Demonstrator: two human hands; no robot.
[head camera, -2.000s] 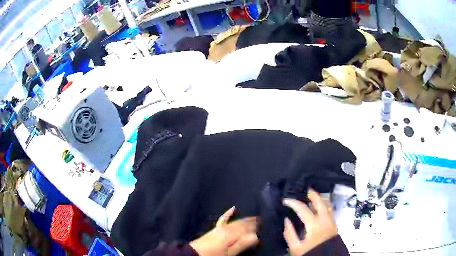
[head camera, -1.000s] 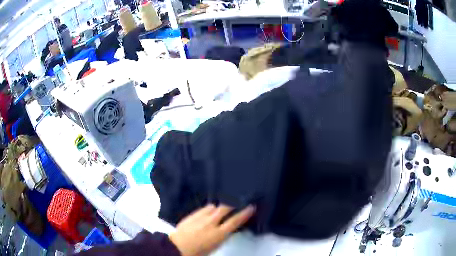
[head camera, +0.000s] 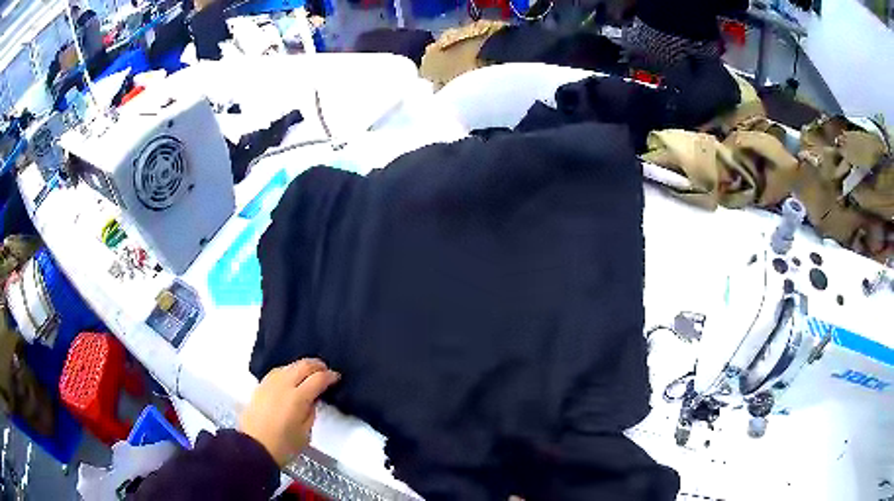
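Observation:
A black garment piece (head camera: 490, 284) lies spread over the table, left of the sewing machine's needle area. My left hand (head camera: 286, 406) is at its lower left edge, fingers together and closed on the cloth edge. Only a tiny skin-coloured patch, likely my right hand, shows at the bottom picture edge by the cloth; its grip is hidden. The white JACK sewing machine (head camera: 833, 391) stands at the right. Its presser foot area (head camera: 698, 409) shows no cloth under it. The garment's lower part bunches toward the bottom edge.
A neighbouring machine's end with a fan grille (head camera: 160, 173) stands at the left. Tan cut pieces (head camera: 730, 166) and dark cloth lie behind. A red stool (head camera: 93, 382) is on the floor at lower left. A person in dark clothes is at the back, partly cut off.
The black garment was bunched near the needle, then lifted and swung in a blur; now it lies flat further left. My left hand has moved left to its edge. My right hand has almost left the picture.

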